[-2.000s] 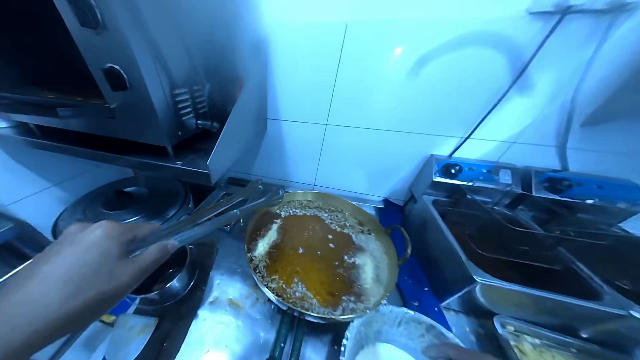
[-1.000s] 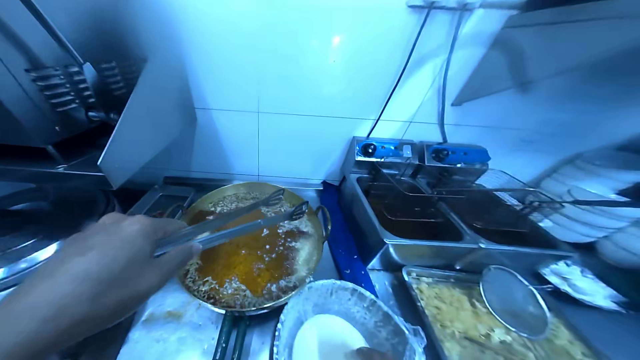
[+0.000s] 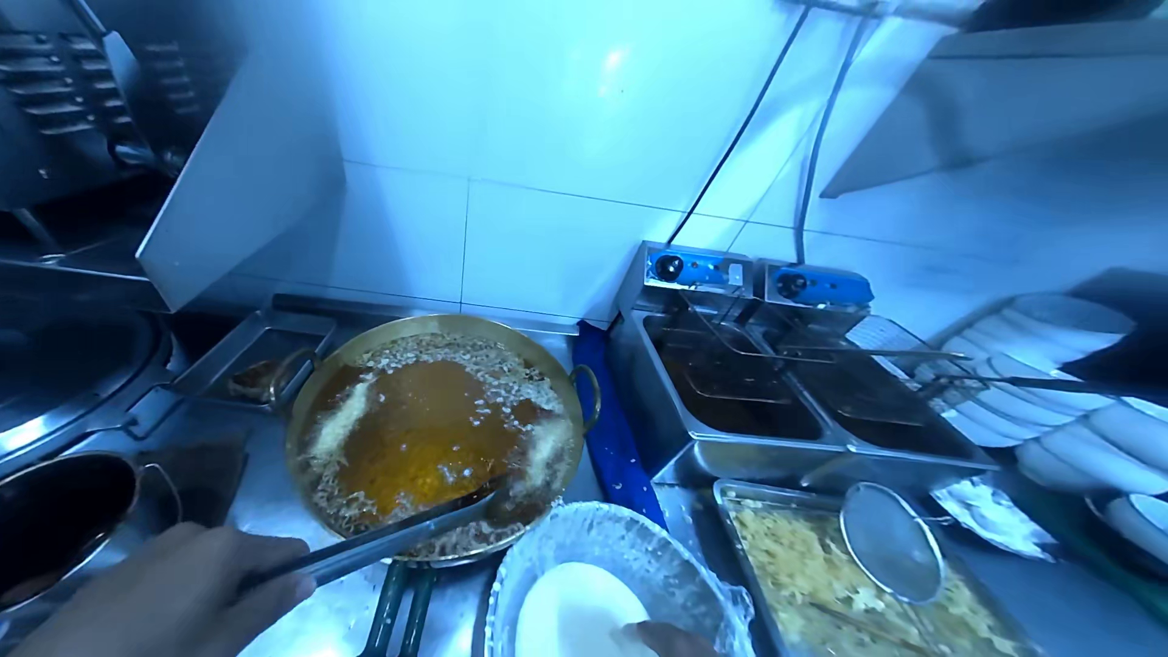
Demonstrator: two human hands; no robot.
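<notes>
My left hand [image 3: 173, 593] grips a pair of metal tongs [image 3: 392, 538], whose tips reach into the right front of a brass two-handled pan [image 3: 429, 319]. Bubbling golden oil [image 3: 429, 429] fills the pan, with pale pieces [image 3: 339, 422] frying at its left and right sides. At the bottom edge, the fingers of my right hand [image 3: 675, 639] touch the white batter or similar white stuff [image 3: 579, 611] in a plastic-lined bowl [image 3: 639, 538]; the rest of that hand is out of view. Whether those fingers hold anything is hidden.
A twin-tank fryer [image 3: 757, 447] with wire baskets stands right of the pan. In front of it lie a tray of yellowish food [image 3: 803, 566] and a round strainer [image 3: 892, 543]. Stacked white bowls [image 3: 1031, 383] are at far right, a dark pot [image 3: 68, 520] at left, and green handles [image 3: 401, 607] below the pan.
My left hand has moved down, and the tongs, above the pan a second ago, now dip into its right front. Since the oldest frame, the view has swung right.
</notes>
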